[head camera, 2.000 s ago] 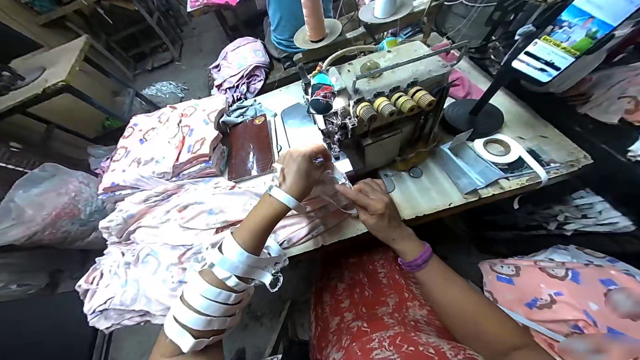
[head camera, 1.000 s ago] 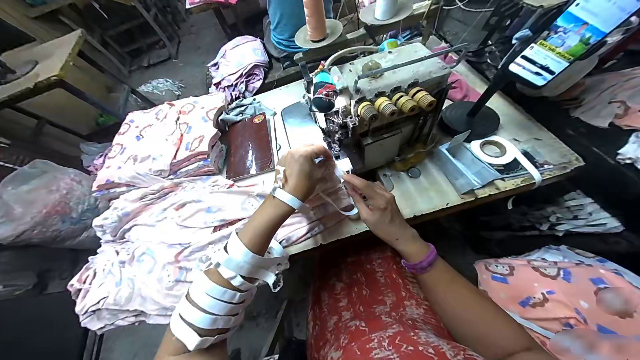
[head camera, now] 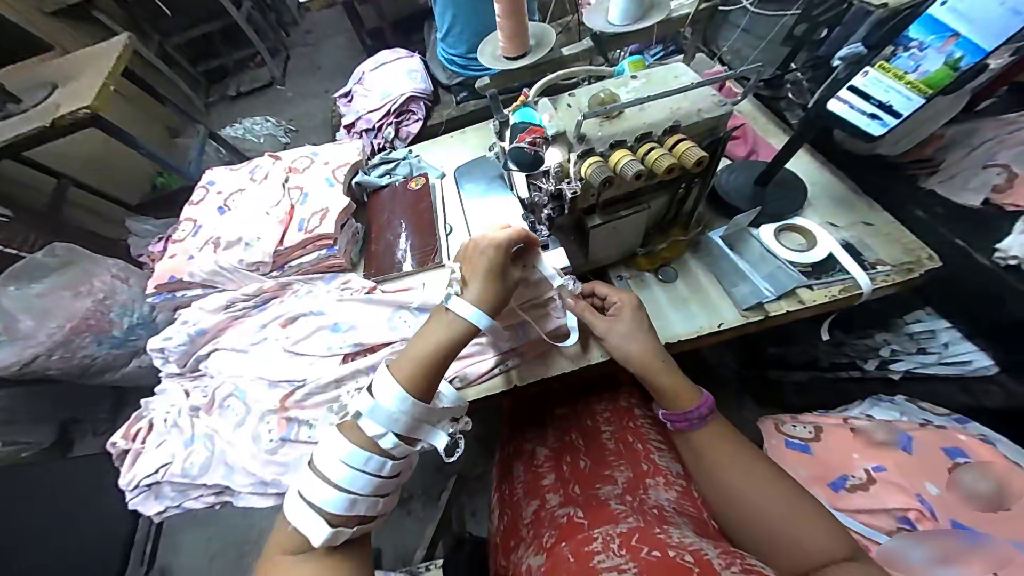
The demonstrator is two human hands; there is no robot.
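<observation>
My left hand (head camera: 494, 268) is at the needle area of an overlock sewing machine (head camera: 640, 120), its fingers closed on a strip of white elastic (head camera: 550, 270). White elastic loops (head camera: 352, 468) ring my left wrist and forearm. My right hand (head camera: 614, 320) pinches the gathered end of the white elastic just right of the left hand, and part of the elastic hangs in a curve between the hands. Pale pink printed fabric (head camera: 264, 344) lies under and left of my left hand. What exactly is under the presser foot is hidden.
A folded fabric stack (head camera: 248, 208) and a brown-covered book (head camera: 404, 228) lie on the left. At right are a roll of white tape (head camera: 816, 250), a metal folder plate (head camera: 748, 268) and a phone (head camera: 920, 68) on a black stand (head camera: 760, 190). Printed fabric (head camera: 888, 472) lies lower right.
Both hands stay close to the machine's needle area. The white elastic between them now hangs in a wider, clearer loop than two seconds ago.
</observation>
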